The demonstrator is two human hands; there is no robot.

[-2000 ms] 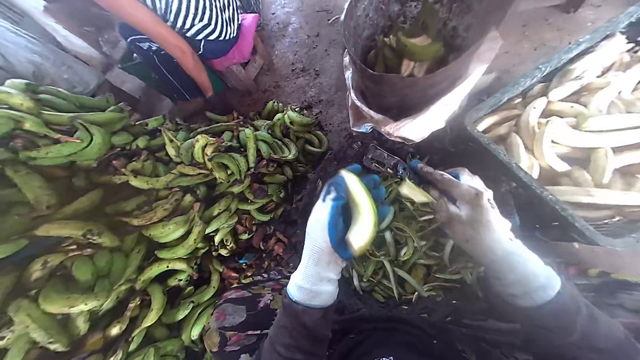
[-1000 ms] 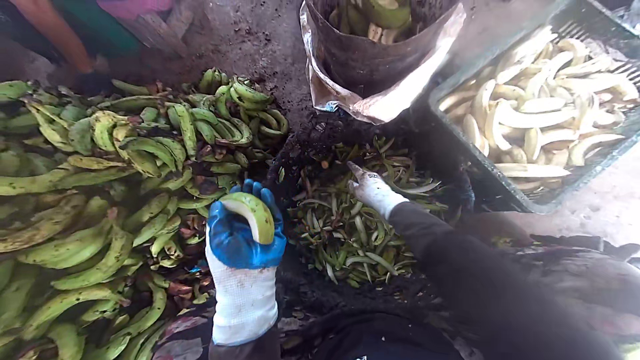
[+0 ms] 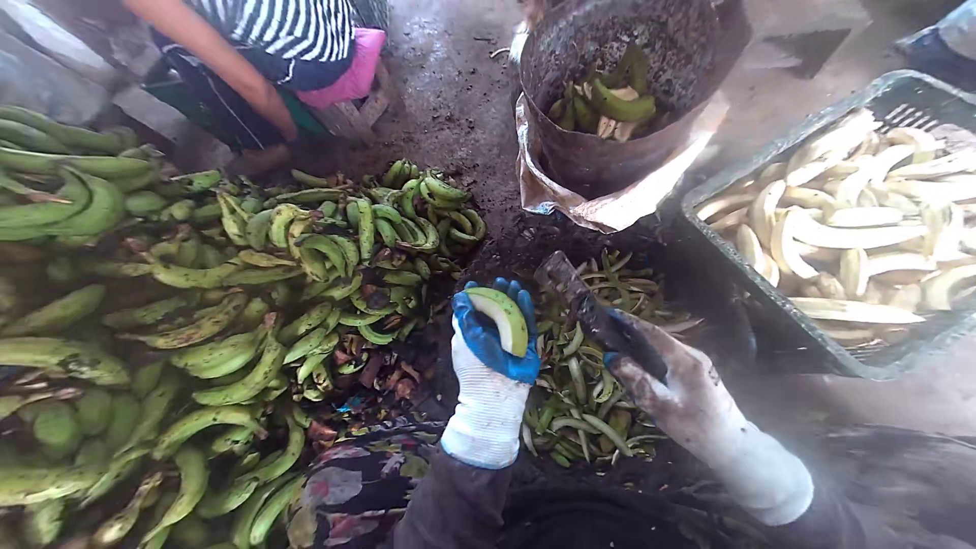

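Note:
My left hand (image 3: 496,343), in a white glove with a blue coated palm, holds a partly peeled green plantain (image 3: 503,319) with pale flesh showing along its inner curve. Gripped by its handle, a dark, dirty knife (image 3: 572,286) points up and left from my right hand (image 3: 667,381), which wears a stained white glove. Its blade is apart from the plantain. Below and between my hands lies a heap of green peel strips (image 3: 587,412).
A large pile of green plantains (image 3: 221,320) spreads on the left. Peeled plantains (image 3: 846,236) fill a dark plastic crate (image 3: 770,320) on the right. A lined bucket (image 3: 602,183) with green plantain pieces stands ahead. Another person (image 3: 267,69) sits at the upper left.
My right hand, low over the peel heap one second ago, has risen with the knife now plainly visible. The plantain stays in my left hand. The view has shifted.

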